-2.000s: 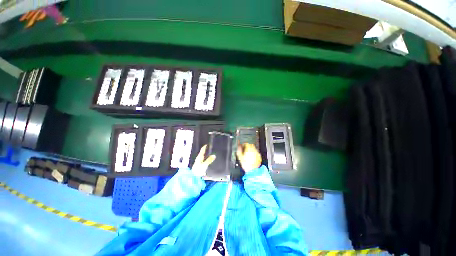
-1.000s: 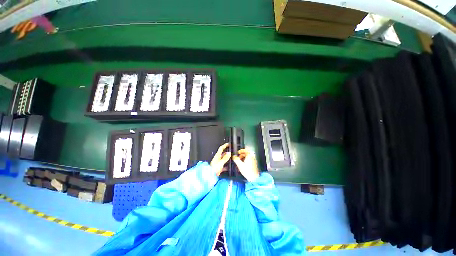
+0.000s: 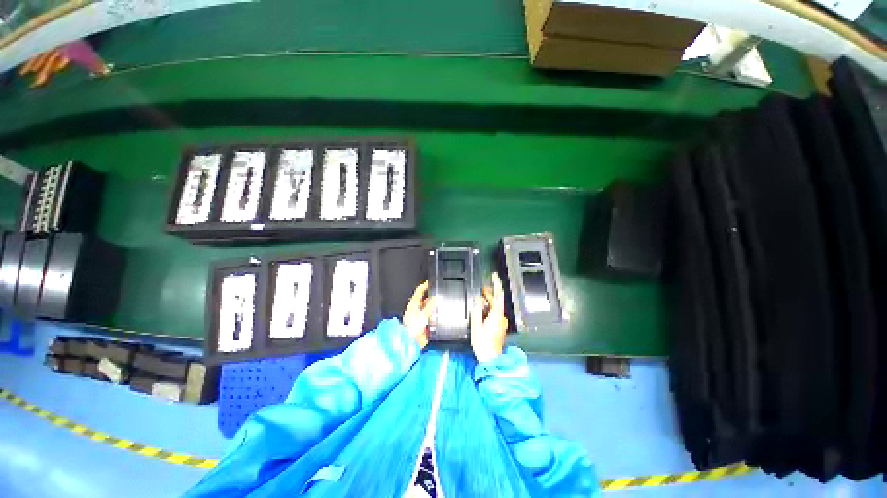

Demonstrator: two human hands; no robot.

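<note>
A dark grey assembly jig (image 3: 454, 292) with a rim, a rectangular window and corner screws lies or is held flat in front of me. My left hand (image 3: 418, 311) grips its left side and my right hand (image 3: 488, 316) is at its right side, fingers upright along the edge. A second jig (image 3: 533, 282) lies just right of my right hand. The near foam tray (image 3: 404, 292) is left of my hands, with silver-white units in its left three pockets and its right pocket showing black. Whether a unit sits inside the held jig cannot be told.
A second foam tray (image 3: 292, 231) with silver-white units lies behind. A black block (image 3: 634, 233) and a tall pile of black trays (image 3: 778, 292) stand at right. Cardboard boxes (image 3: 613, 41) are at the back. A blue perforated basket (image 3: 267, 389) is below the near tray.
The dark pieces between my hands were seen separately, then edge-on together; now the jig shows its windowed face flat. My right hand has moved to the jig's right side.
</note>
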